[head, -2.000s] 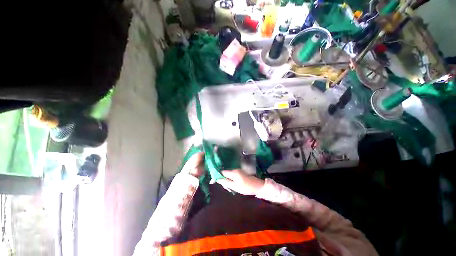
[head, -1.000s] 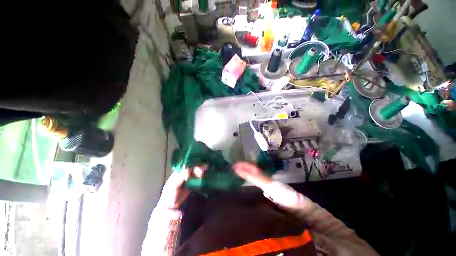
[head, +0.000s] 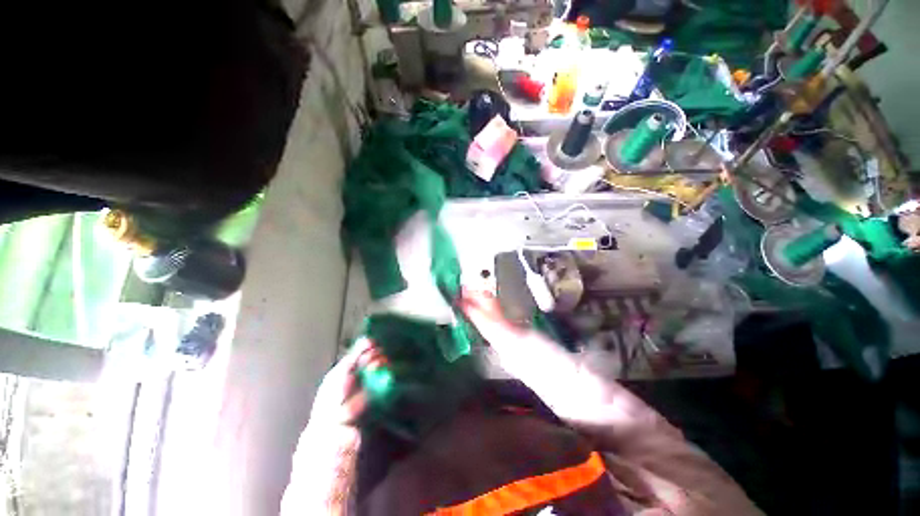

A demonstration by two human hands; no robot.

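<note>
My left hand (head: 361, 371) is at the table's front left edge, blurred, and holds a bunch of dark green cloth pieces (head: 409, 353) over the apron. My right hand (head: 486, 310) is above the table, to the right of the bunch. Its fingertips are on a narrow green band (head: 444, 264) that runs up to the green fabric pile (head: 388, 186) at the upper left against the wall. The band's lower end hangs beside the bunch. The fingers of both hands are blurred. I cannot tell whether a small tool is in the right hand.
The off-white overlock machine (head: 615, 282) stands right of my right hand, with a crinkled clear plastic bag (head: 706, 307) beside it. Behind are thread cones (head: 642, 138), a pink-white packet (head: 492, 148) and an orange bottle (head: 563, 86). The pale wall (head: 293, 282) borders the left.
My right hand has moved up and forward and is now on the narrow band. The band now shows apart from the bunch, which stays in my left hand. The view has shifted slightly.
</note>
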